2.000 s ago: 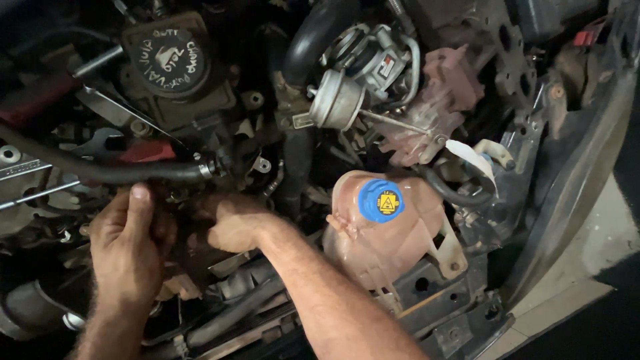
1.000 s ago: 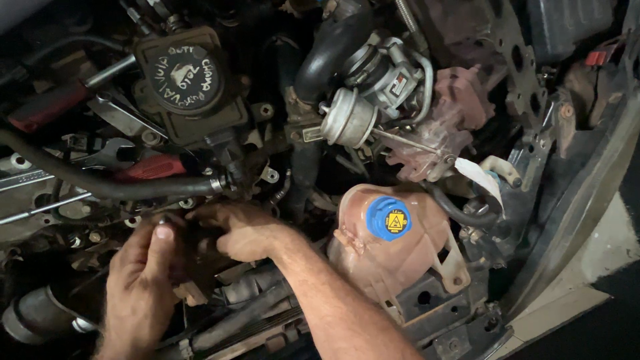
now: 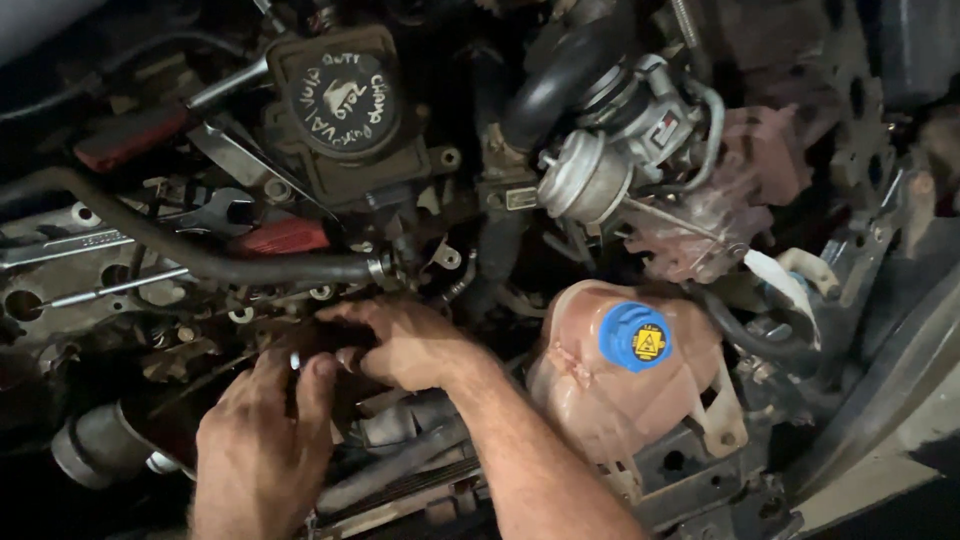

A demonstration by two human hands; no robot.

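My left hand [image 3: 266,424] is low in the engine bay, left of centre, its thumb and fingers bent around a dark spot where a small whitish piece [image 3: 295,361] shows between them. Just to its right, my right hand [image 3: 401,341] reaches in from the lower right with its fingers curled toward the left hand. Shadow and the fingers hide what either one touches. Above both runs a black rubber hose [image 3: 225,264] with a metal clamp [image 3: 381,268] at its right end. The coolant expansion tank [image 3: 600,405], with its blue cap [image 3: 634,337], stands right of my right forearm.
A red-handled tool [image 3: 135,139], an open-end wrench [image 3: 217,211] and a red-handled screwdriver [image 3: 281,237] lie on the engine. A turbocharger actuator [image 3: 585,176] sits upper right of centre, beside pinkish wrapped parts [image 3: 697,225]. A round black cap [image 3: 343,101] bears handwriting. The body edge [image 3: 892,427] runs along the right.
The left hand's fingers have shifted, and a small whitish piece now shows between them. The right hand remains close beside it.
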